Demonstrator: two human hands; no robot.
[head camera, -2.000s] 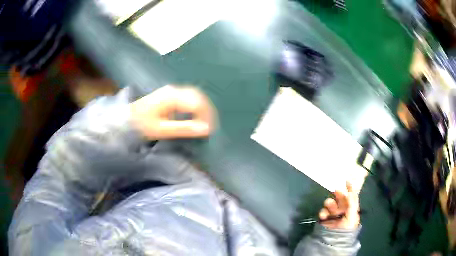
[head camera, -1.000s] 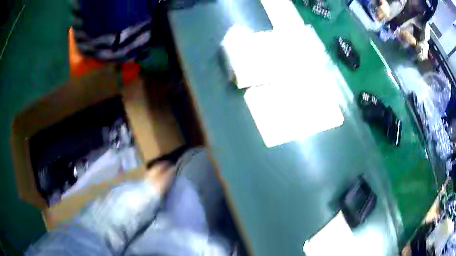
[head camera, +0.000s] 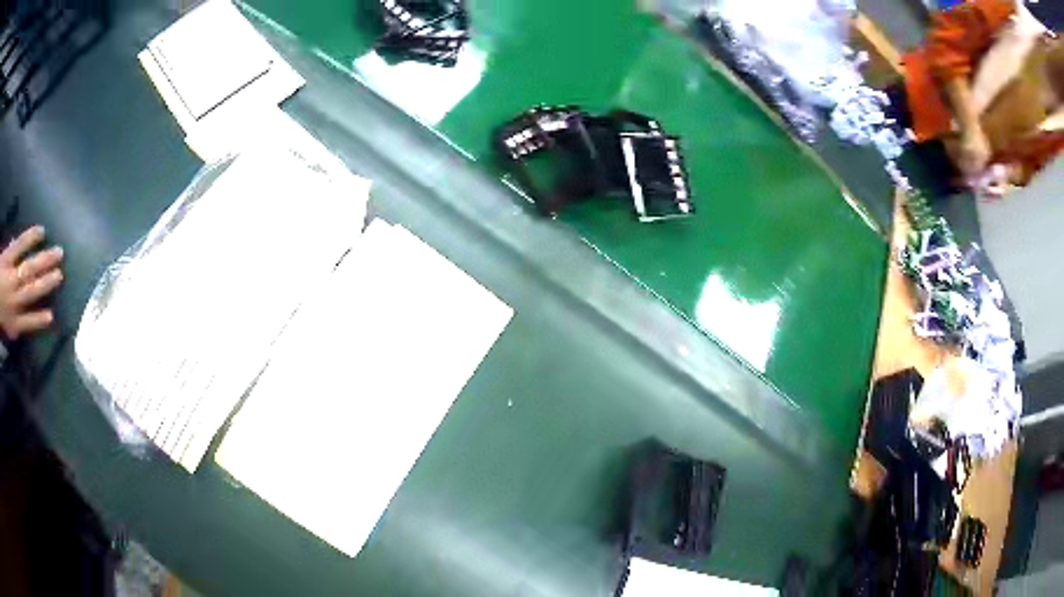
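Observation:
Neither of my hands can be made out. Nearest in front of me, a black plastic housing (head camera: 673, 501) lies on the dark green bench, slightly blurred. The top of a white sheet (head camera: 694, 582) shows just below it, cut off by the bottom edge. A large plain pale sheet (head camera: 371, 385) lies to the left. Beside it is a thick sheet stack (head camera: 228, 286) in clear plastic.
A hand at the left edge appears to be another person's. Black housings (head camera: 656, 175) stand on the bright green strip (head camera: 770, 251). More pale sheets (head camera: 216, 64) lie upper left. Dark parts (head camera: 910, 490) and bagged pieces are at right. A person in orange is upper right.
The view has swung away from the cardboard box and my grey sleeves, which are out of view. The sheets, bench and green strip now fill the picture; the black housing shows at bottom centre.

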